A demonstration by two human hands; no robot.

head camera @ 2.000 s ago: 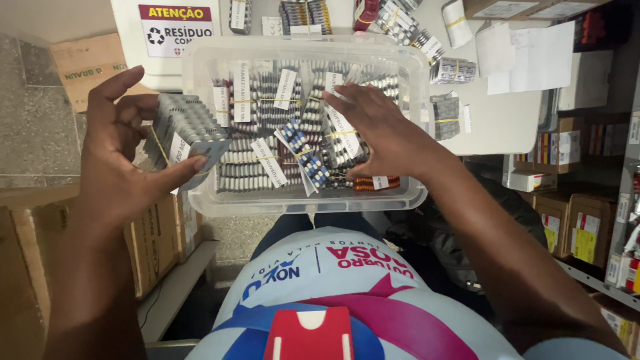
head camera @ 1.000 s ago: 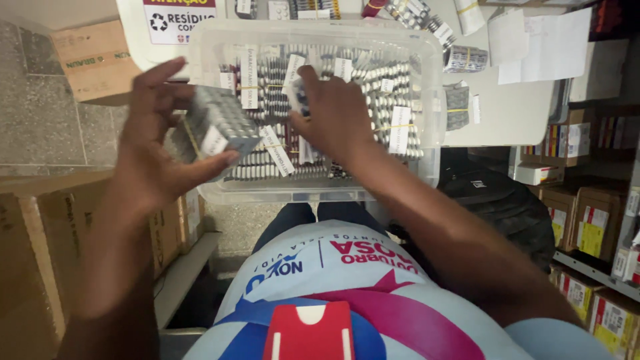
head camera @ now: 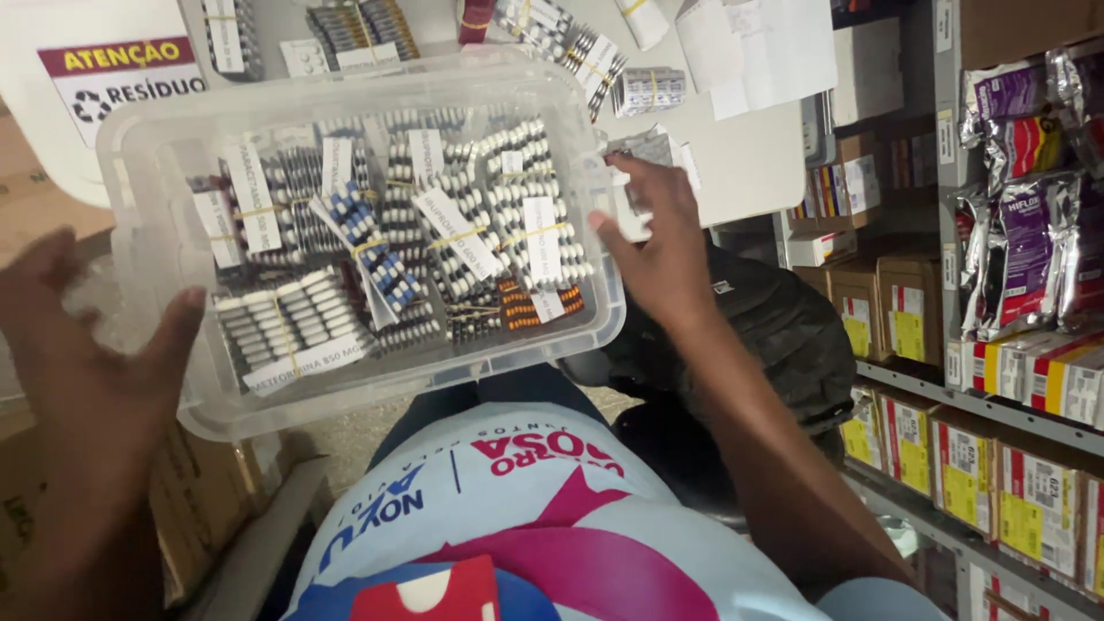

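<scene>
A clear plastic bin (head camera: pixel 362 392) holds many blister packs of pills, banded in bundles with paper labels. My left hand (head camera: pixel 95 345) is beside the bin's left wall, blurred, fingers apart, with nothing in it. At the right wall, my right hand (head camera: pixel 660 233) has its fingers spread and holds nothing; whether it touches the rim I cannot tell. A bundle of white-pill blister packs (head camera: pixel 289 323) lies in the bin's near left corner. Near the middle rests a blue-and-white capsule bundle (head camera: pixel 375 246), tilted, and an orange capsule bundle (head camera: pixel 539 304) sits at the near right.
More banded blister packs (head camera: pixel 651 90) and white papers (head camera: pixel 755 52) lie on the white table (head camera: pixel 750 164) behind the bin. A warning sign (head camera: pixel 121 82) is at the far left. A black backpack (head camera: pixel 759 336) sits right of my legs. Shelves (head camera: pixel 983 405) with boxes stand at the right.
The blister bundle that was in my left hand is now out of it, and a similar bundle lies in the bin's near left corner. My right hand has moved from inside the bin to its right side.
</scene>
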